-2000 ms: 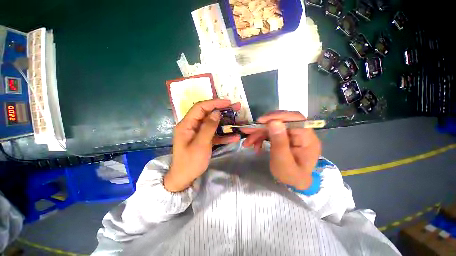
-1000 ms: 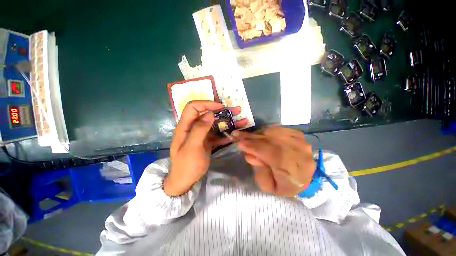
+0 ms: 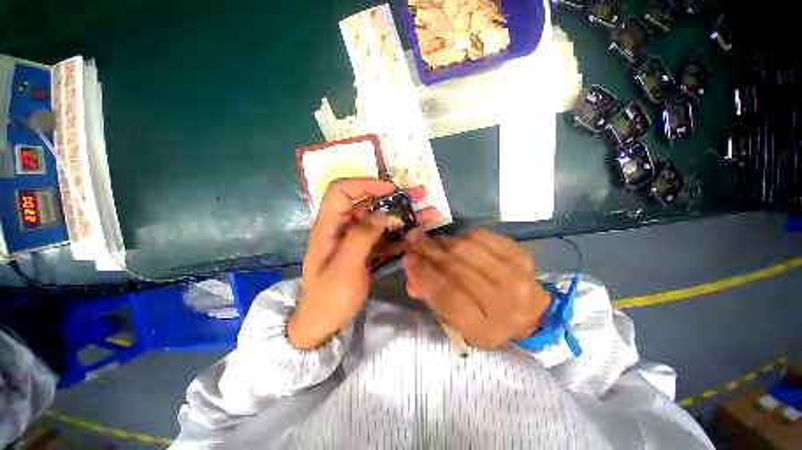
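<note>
My left hand (image 3: 339, 255) holds a small black square housing (image 3: 393, 211) with a shiny rim between its fingers, above the bench's front edge. A small pale piece shows inside the housing. My right hand (image 3: 475, 281), blurred, has its fingertips at the housing's lower right edge. It holds the tweezers (image 3: 456, 339); their rear end sticks out below the palm, and the tip is hidden or too blurred to tell. The cream pad (image 3: 339, 167) with a red-brown border lies just behind my left hand. The marked adhesive sheet (image 3: 396, 114) lies beside the pad.
A blue-purple bin (image 3: 528, 39) of tan scraps stands at the back on white strips (image 3: 528, 167). Several loose housings (image 3: 633, 165) lie at right. A blue unit (image 3: 40, 228) with red displays and stacked sheets (image 3: 97, 176) stand at left. A person's pale sleeve (image 3: 22, 378) shows at lower left.
My right hand has turned over, and the tweezers have swung from lying level to pointing down toward my body. The housing stays in my left hand, its open face now showing more.
</note>
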